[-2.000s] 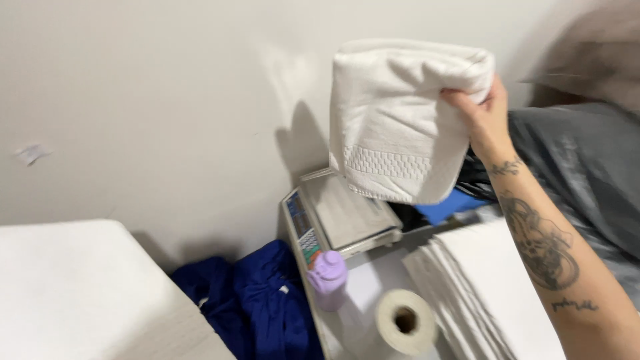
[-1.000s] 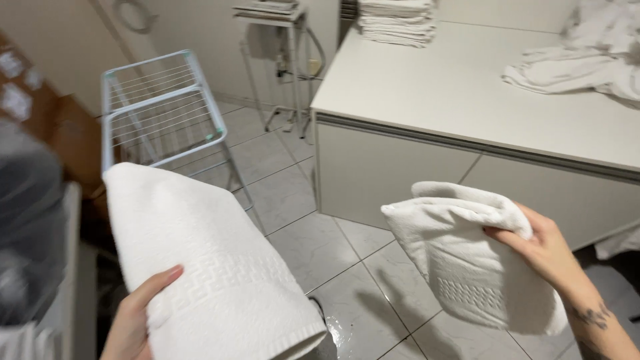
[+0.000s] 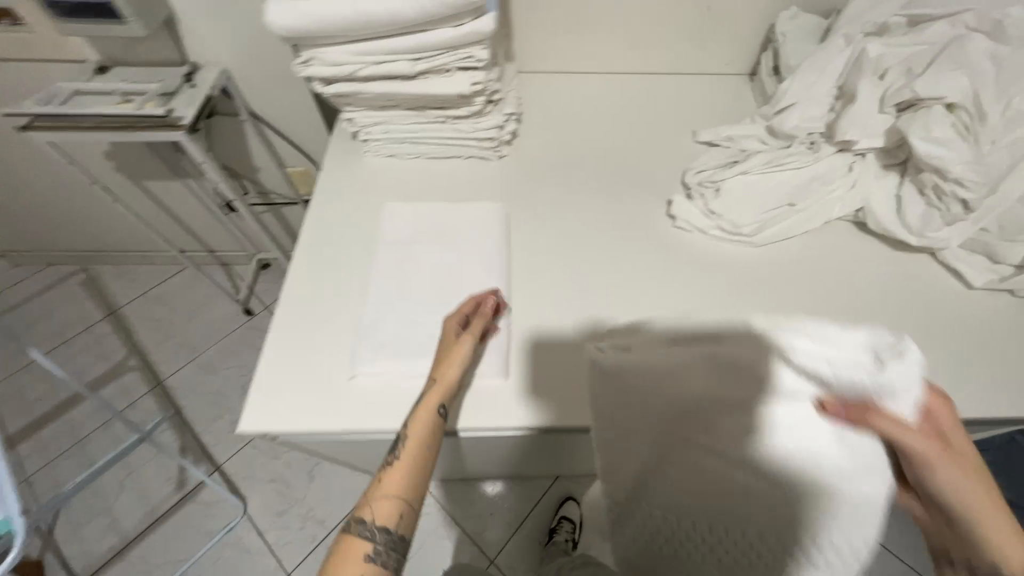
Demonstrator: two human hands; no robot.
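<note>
My right hand grips the upper right part of a folded white towel, which hangs in front of the counter's edge with its woven band low down. Beside the right edge of a flat folded white cloth is my left hand, its fingers curled together; whether it pinches the cloth's edge is not clear. That cloth lies on the white countertop. Behind it rises a stack of folded white linens.
Crumpled white sheets cover the counter's back right. To the left stand a metal-framed stand on the tiled floor and part of a drying rack. My shoe shows below the counter.
The view has swung round to the counter. A second ago my left hand held a white towel, and now it is over the countertop without that towel. The right hand still holds its towel.
</note>
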